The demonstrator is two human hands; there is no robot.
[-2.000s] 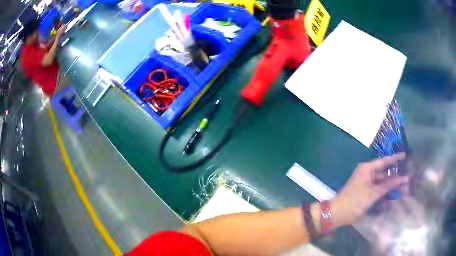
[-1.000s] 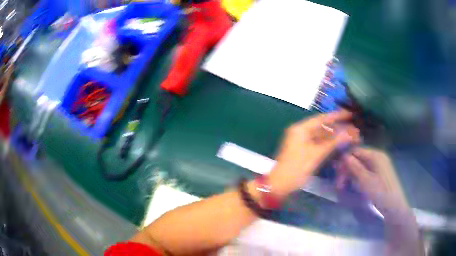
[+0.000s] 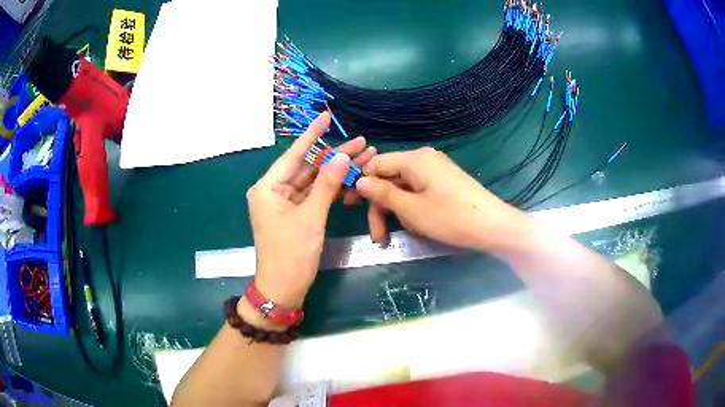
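Observation:
My left hand (image 3: 298, 187) holds a small group of leads by their blue sleeves (image 3: 338, 168), with orange and white tips pointing up and left between thumb and fingers. My right hand (image 3: 421, 191) pinches the same group at its lower right, where the black wires begin. Behind my hands lies a thick curved bundle of black leads (image 3: 429, 103), with blue sleeved ends fanned at the left and upper right. A smaller group of leads (image 3: 548, 155) lies right of it, its near ends hidden behind my right hand and arm.
A steel ruler (image 3: 222, 264) lies across the mat below my hands. A long white pad (image 3: 318, 358) is nearest my body. A white sheet (image 3: 203, 79), yellow label (image 3: 126, 40), red heat gun (image 3: 94, 151), pen (image 3: 90, 306) and blue bin (image 3: 56, 238) are at the left.
The view has swung right, showing the whole bundle and ruler. Both hands now show sharply, together on the small group of leads, which was blurred before.

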